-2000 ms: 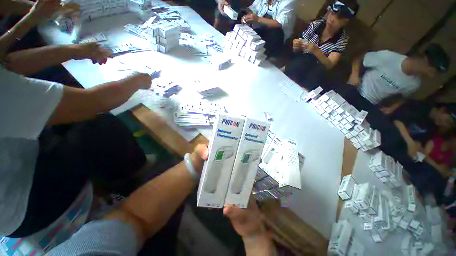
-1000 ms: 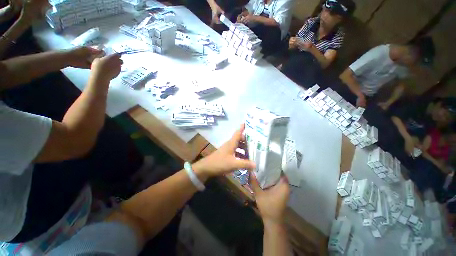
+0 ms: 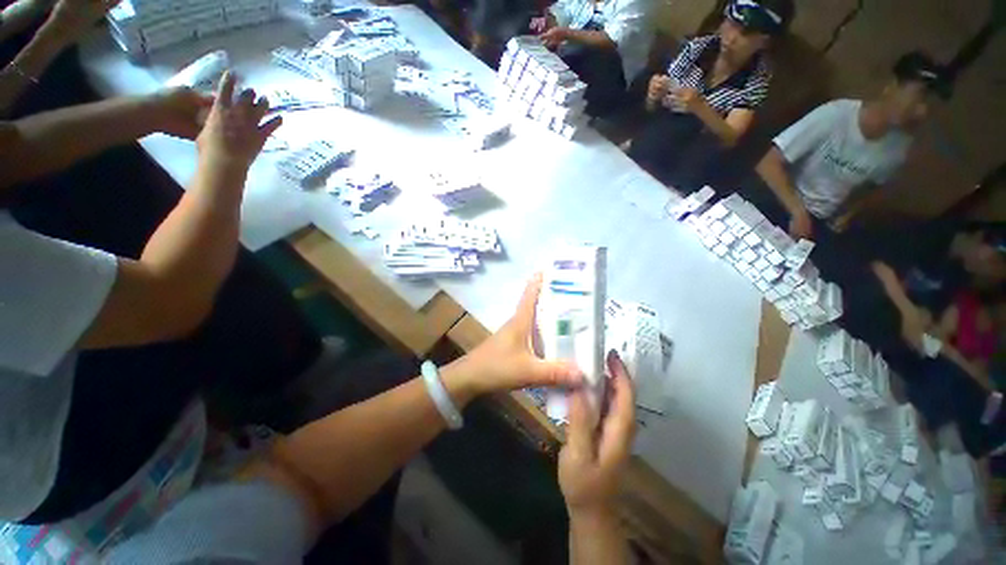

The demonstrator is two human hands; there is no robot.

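Note:
A slim white retail carton [image 3: 569, 304], printed on the front, stands upright between my hands above the near edge of the table. My left hand [image 3: 524, 359], with a pale bangle on the wrist, holds it from the left side with the thumb across its lower front. My right hand [image 3: 597, 441] grips its lower right end. I cannot tell whether a second carton is behind it. Flat cartons or papers [image 3: 645, 348] lie on the table just behind and right of it, partly hidden.
A white-covered table [image 3: 563, 210] bears a flat pile [image 3: 441, 252], small piles and stacked cartons [image 3: 367, 77]. A carton row [image 3: 756, 248] stands on the far edge, and a loose heap [image 3: 811, 436] lies at right. Another worker's hand [image 3: 229, 127] is at left; several people sit opposite.
Two cartons were held side by side facing me, then turned edge-on. Now one narrow upright front shows. The hands are slightly closer together, and the neighbour's hands at left have moved.

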